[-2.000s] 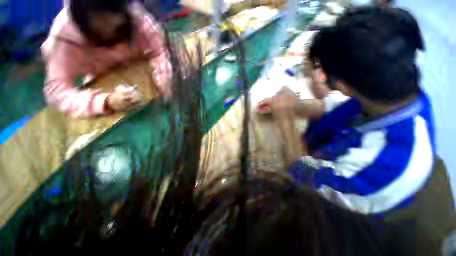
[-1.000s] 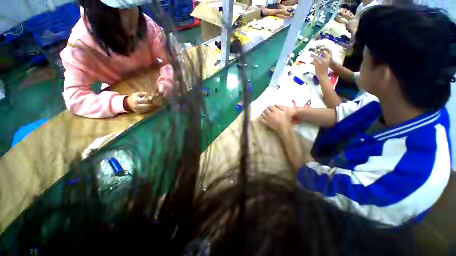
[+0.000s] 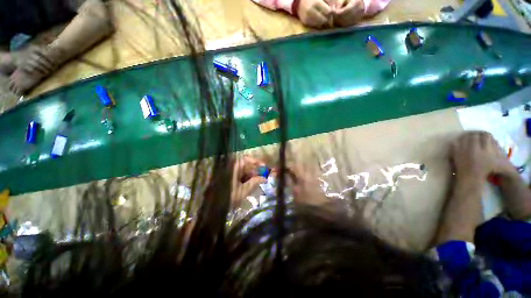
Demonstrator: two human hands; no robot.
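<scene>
My left hand [image 3: 247, 176] is just beyond the bench edge of the belt, behind strands of dark hair, with its fingertips on a blue battery [image 3: 263, 171]. My right hand [image 3: 300, 181] is close on the other side of it, blurred and partly behind hair; whether it grips the battery too is unclear. White pads [image 3: 269, 187] lie just below the hands, partly hidden by hair.
The green belt [image 3: 337, 116] crosses beyond my hands, carrying several blue batteries [image 3: 148, 107], some with boards. A tan pad [image 3: 269, 126] lies at its near edge. Shiny scraps [image 3: 372, 179] lie right on the bench. Neighbours' hands [image 3: 474, 154] are at right, far side and far left.
The view has turned left and down from the neighbours to the belt and bench before me. My hands and the blue battery between them have come into view.
</scene>
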